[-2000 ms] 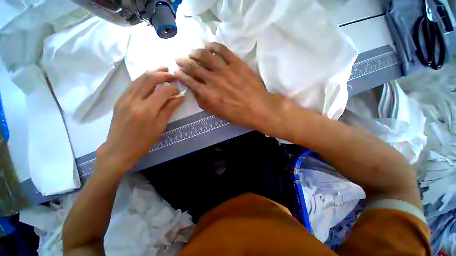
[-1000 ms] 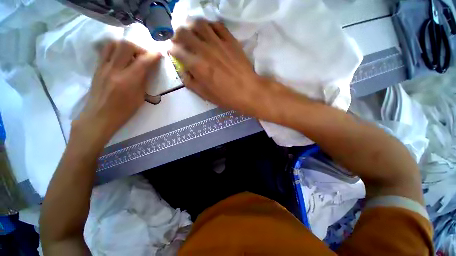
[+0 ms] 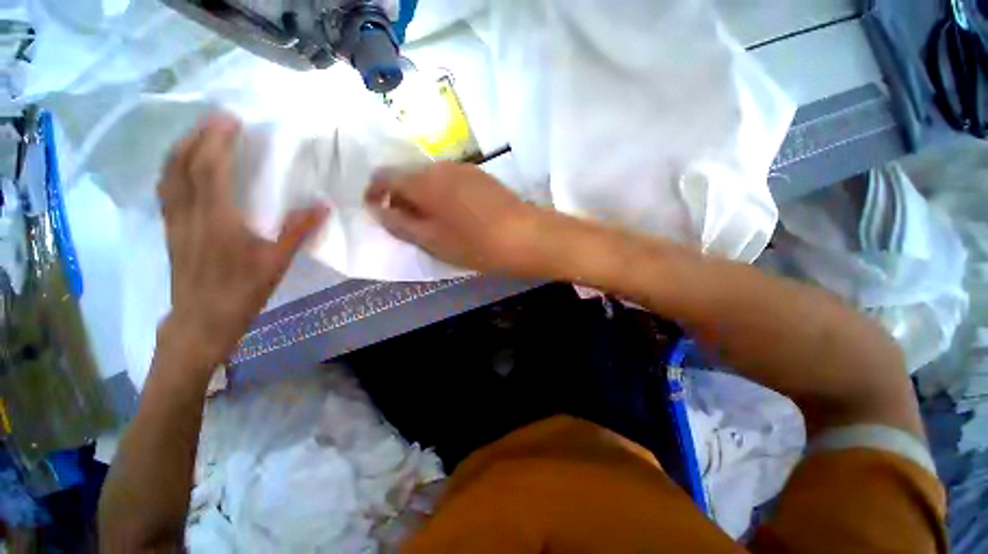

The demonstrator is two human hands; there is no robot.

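Note:
The white garment panel point(image 3: 358, 233) lies bunched on the table in front of the sewing machine head point(image 3: 282, 27), and more of it spreads to the right. The needle area below the blue-grey round end point(image 3: 379, 67) is overexposed. The slide plate point(image 3: 444, 121) with its yellow mark shows right of the needle. My right hand point(image 3: 439, 216) has curled fingers on the panel and pinches it near the needle. My left hand point(image 3: 228, 233) is blurred, with thumb and fingers spread over the cloth at left, gripping nothing visible.
The ruler strip point(image 3: 368, 314) runs along the table's front edge. Black-handled scissors point(image 3: 953, 70) lie on grey cloth point(image 3: 905, 65) at right. A white heap point(image 3: 303, 465) and a blue-rimmed bin point(image 3: 683, 433) are below. A brownish glossy bundle point(image 3: 54, 357) is at far left.
My right hand has moved down from the needle with cloth, uncovering the yellow-marked plate. My left hand has opened. Cloth now covers the table where the dark slot showed.

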